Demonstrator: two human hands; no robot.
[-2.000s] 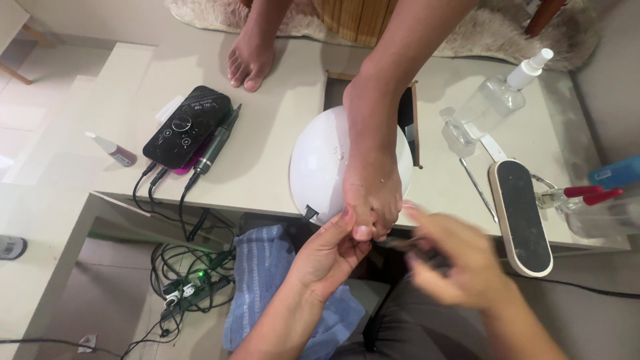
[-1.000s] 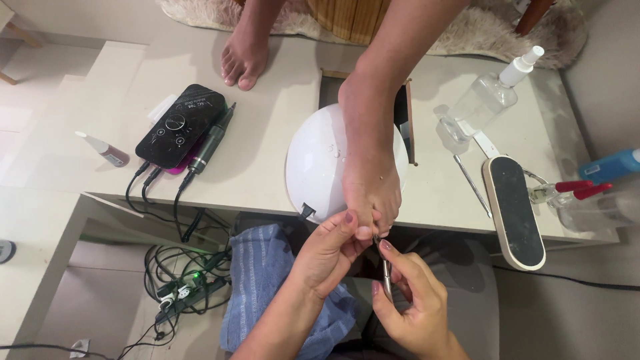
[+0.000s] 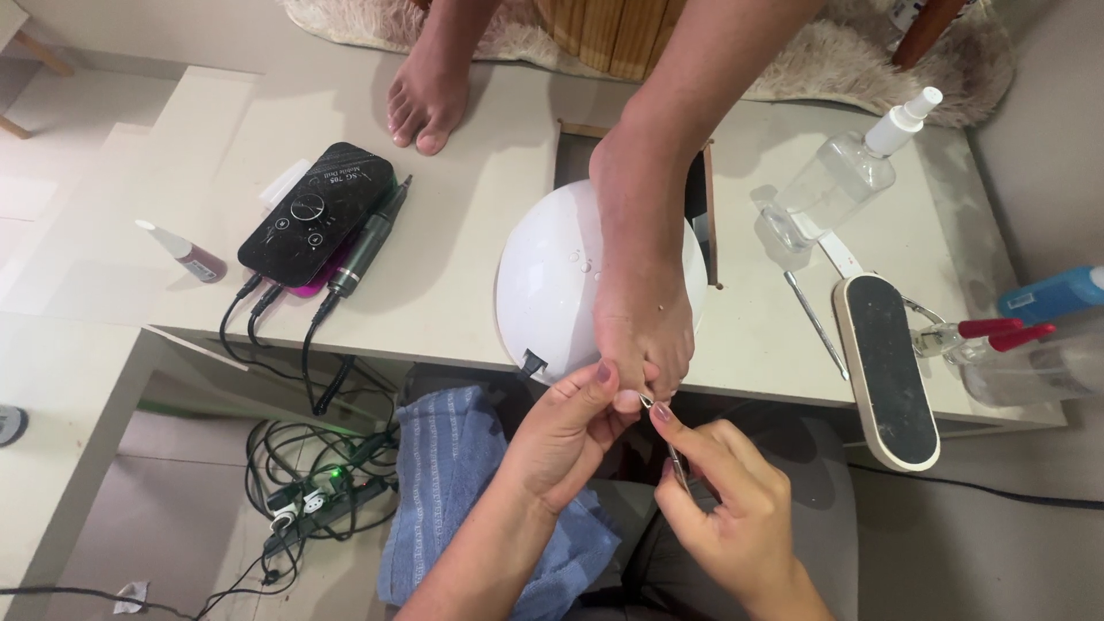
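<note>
A person's foot (image 3: 642, 285) rests on a white domed nail lamp (image 3: 548, 276) at the bench edge. My left hand (image 3: 573, 427) grips the foot's big toe between thumb and fingers. Metal cuticle nippers (image 3: 675, 457) are held in my right hand (image 3: 729, 496), their tip touching the side of the big toenail. The person's other foot (image 3: 431, 99) stands flat on the bench. A blue towel (image 3: 448, 483) lies below my left forearm, partly hidden by it.
On the left are a black nail drill unit (image 3: 323, 211), its handpiece (image 3: 371, 241) and a small bottle (image 3: 185, 254). Right are a spray bottle (image 3: 832, 185), a metal pusher (image 3: 815, 323), a foot file (image 3: 888, 371) and red-capped bottles (image 3: 975, 336). Tangled cables (image 3: 323, 492) lie below.
My right hand, blurred and beside the toes two seconds ago, has come to the big toe with the nippers' tip against it. My left hand has kept its hold on the toe.
</note>
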